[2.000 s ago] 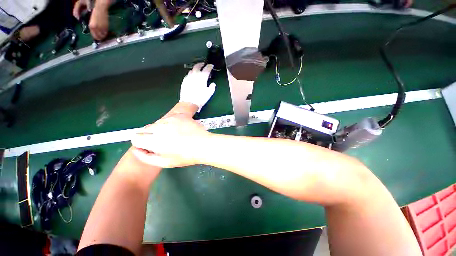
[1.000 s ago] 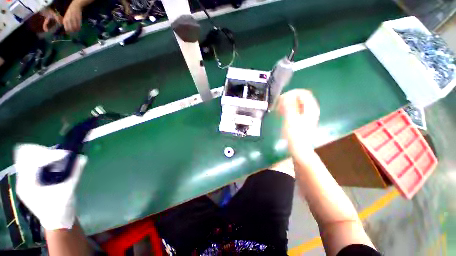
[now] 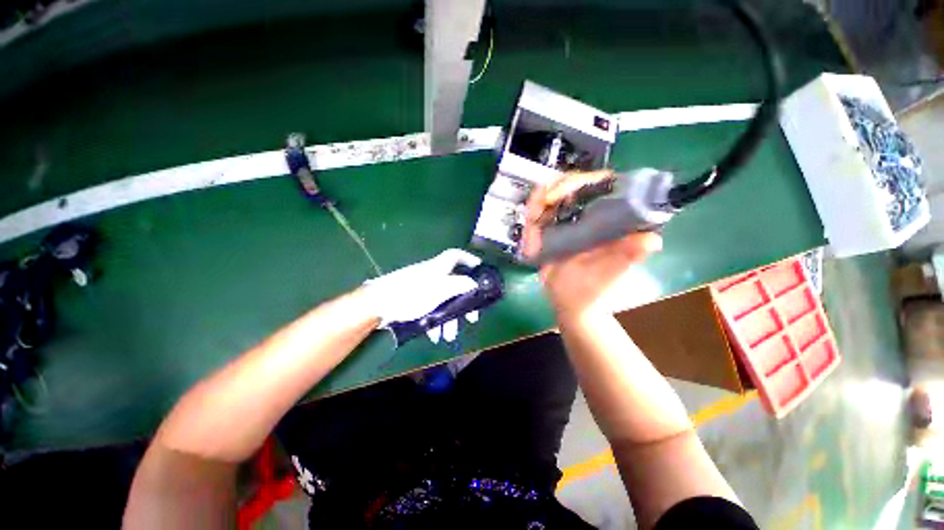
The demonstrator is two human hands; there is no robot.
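My left hand point(image 3: 424, 295), in a white glove, holds a dark navy curved wired housing point(image 3: 461, 302) just above the bench's front edge. A thin lead runs from near the glove up to a small dark end piece point(image 3: 300, 171) lying by the white rail. My bare right hand point(image 3: 580, 243) is closed around the grey electric screwdriver point(image 3: 606, 226), slightly blurred, its thick black cord rising from the rear. The screwdriver's tip points down left, near the housing; whether they touch cannot be told. The screw feeder point(image 3: 549, 145) stands behind, partly hidden by my right hand.
A slanting metal post point(image 3: 450, 83) stands left of the feeder. Dark wired units point(image 3: 47, 280) lie at the far left. A white box point(image 3: 838, 171) of silvery-blue parts is at the right end. A red compartment tray point(image 3: 776, 329) leans on a cardboard carton point(image 3: 678, 333) below the bench's right edge.
My left hand has moved right with the dark housing, to below the feeder. My right hand has taken hold of the screwdriver and brought it left, in front of the feeder.
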